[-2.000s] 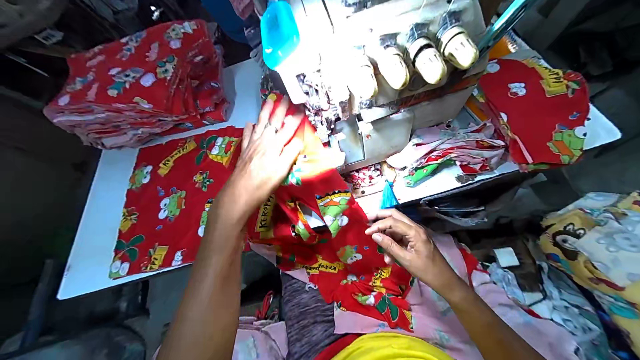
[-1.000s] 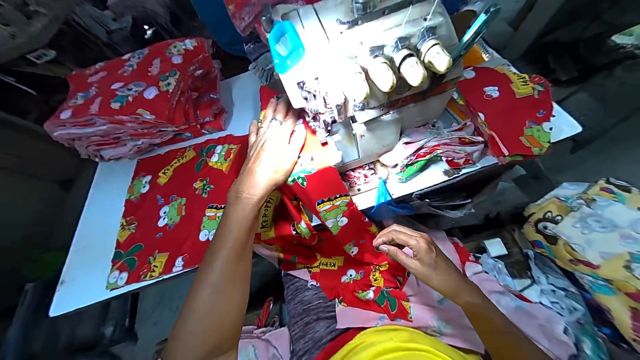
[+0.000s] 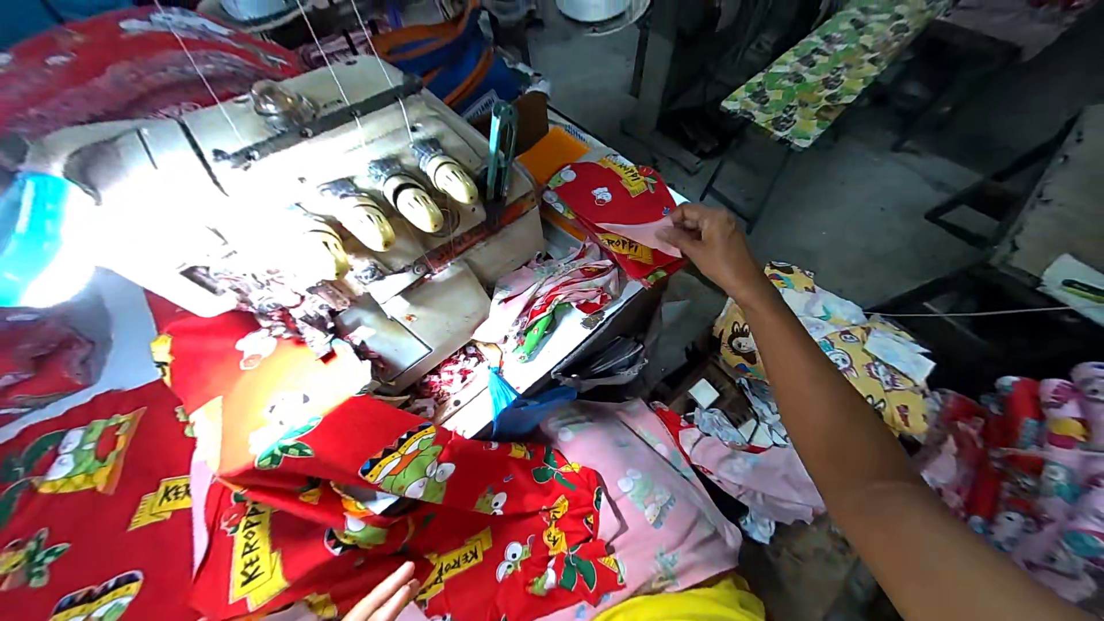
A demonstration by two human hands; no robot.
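Observation:
At the right end of the machine table, my right hand [image 3: 711, 246] pinches the edge of a red printed fabric piece [image 3: 604, 198], whose pale underside shows at the fold. Only the fingers of my left hand [image 3: 388, 595] show at the bottom edge, near the red frog-print fabric [image 3: 483, 483]. That fabric runs from beneath the lit needle area of the sewing machine [image 3: 448, 302] down over pink cloth [image 3: 647, 492]. Whether the left fingers touch it cannot be told.
Fabric scraps [image 3: 552, 293] and a blue tassel-like piece [image 3: 504, 392] lie by the machine. A green-handled tool [image 3: 500, 147] stands at its corner. Yellow printed cloth [image 3: 862, 371] is piled at the right, with rolled pink and red fabric [image 3: 1061, 431] beyond. Threads run above the machine.
My right hand has moved from beside the frog-print fabric to the red pieces at the table's right end and grasped one. My left hand has left the needle area. The view has swung right.

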